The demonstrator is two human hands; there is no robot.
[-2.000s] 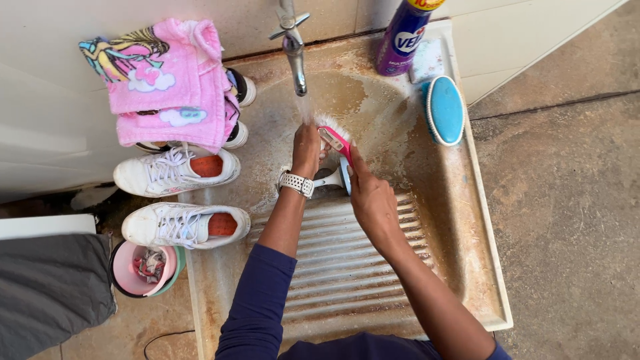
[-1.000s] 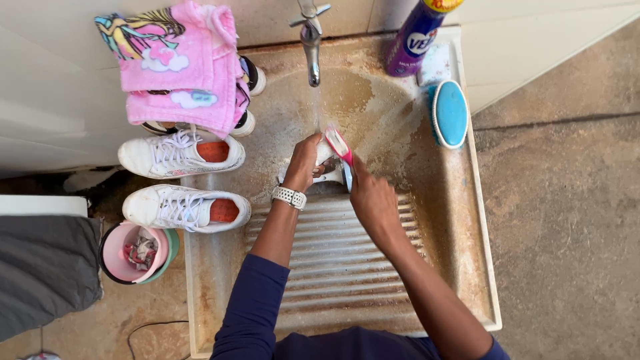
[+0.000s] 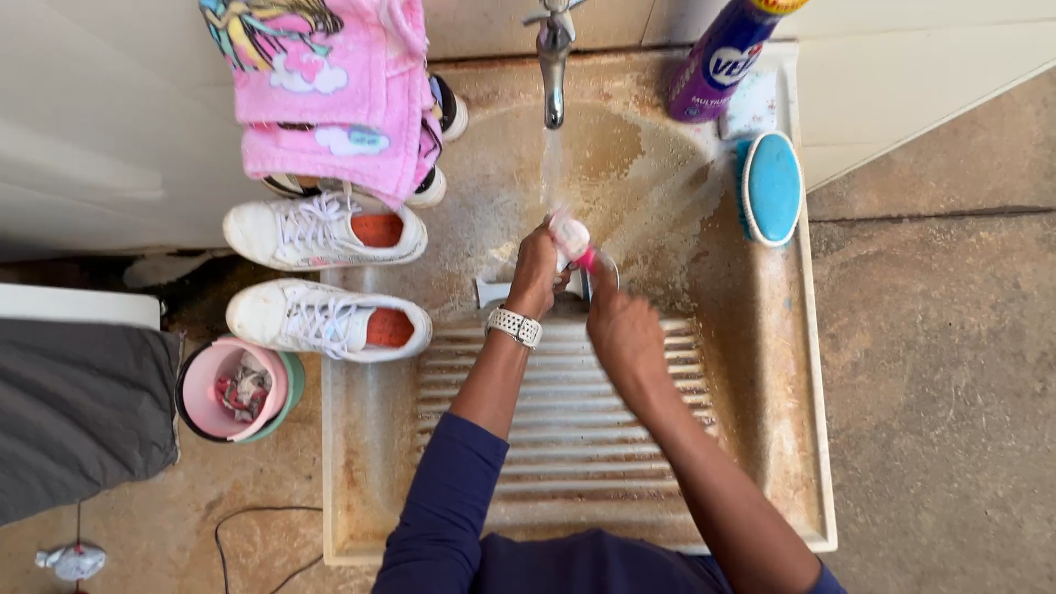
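Under the running metal faucet, my left hand grips a small white item, mostly hidden by the fingers. My right hand holds a pink-handled brush, its head blurred against or just over that item. Below the hands, a white and grey object lies partly hidden in the stained laundry sink, at the upper end of the ribbed washboard. What this object is, I cannot tell.
White sneakers and a pink printed towel over dark shoes line the left rim. A purple spray can and a blue scrubbing brush stand at the right. Nested buckets sit on the floor at left.
The brush head has shifted over the white item near my left fingers, and my right hand has moved with it. Both hands keep their grip under the running water.
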